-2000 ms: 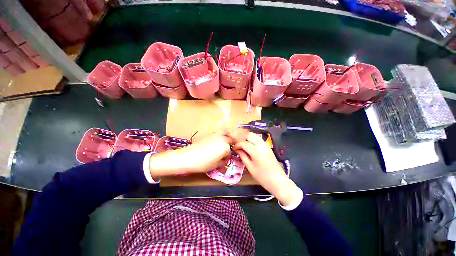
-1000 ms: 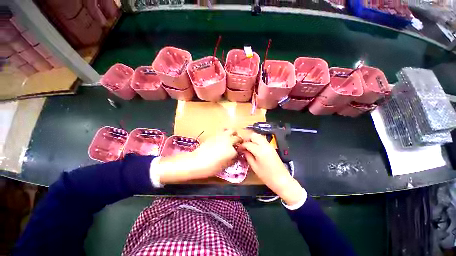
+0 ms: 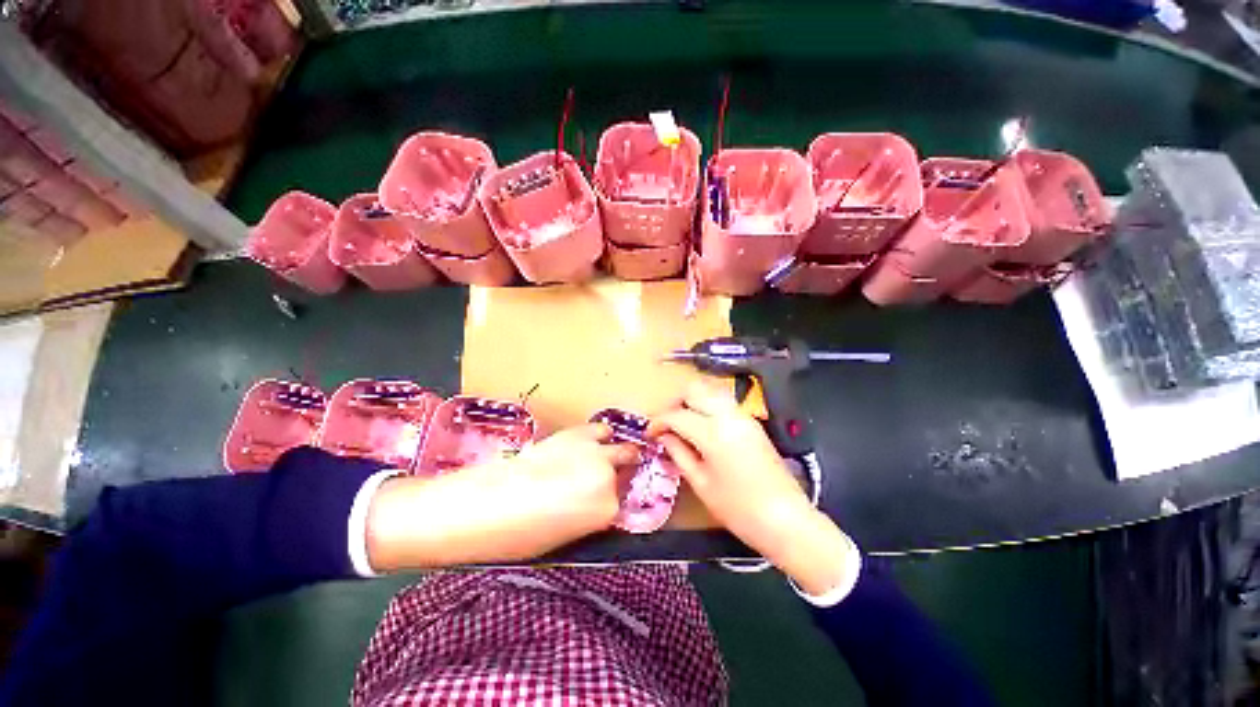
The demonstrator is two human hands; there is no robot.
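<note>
A pink housing (image 3: 647, 500) stands open side up at the near edge of the cardboard mat (image 3: 553, 345), between my hands. A dark strip with pale dots (image 3: 625, 425) lies along its far inner wall. My left hand (image 3: 553, 483) covers the housing's left side, with fingertips at the strip's left end. My right hand (image 3: 719, 449) has its fingertips at the strip's right end. Whether the fingers pinch the strip or press on it is too small to tell. The hot glue gun (image 3: 774, 362) lies on its side just beyond my right hand, with a glue stick (image 3: 850, 356) out of its rear.
Three pink housings (image 3: 277, 425) stand in a row left of my left hand. Several more, some stacked, stand in a back row (image 3: 546, 228). Grey layered blocks (image 3: 1195, 263) rest on white paper (image 3: 1175, 435) at right. Clear scraps (image 3: 974, 459) lie on the green bench.
My hands have moved down from above the mat to the far wall of the housing and have spread slightly apart, so the dark strip now shows. The glue gun lies as before.
</note>
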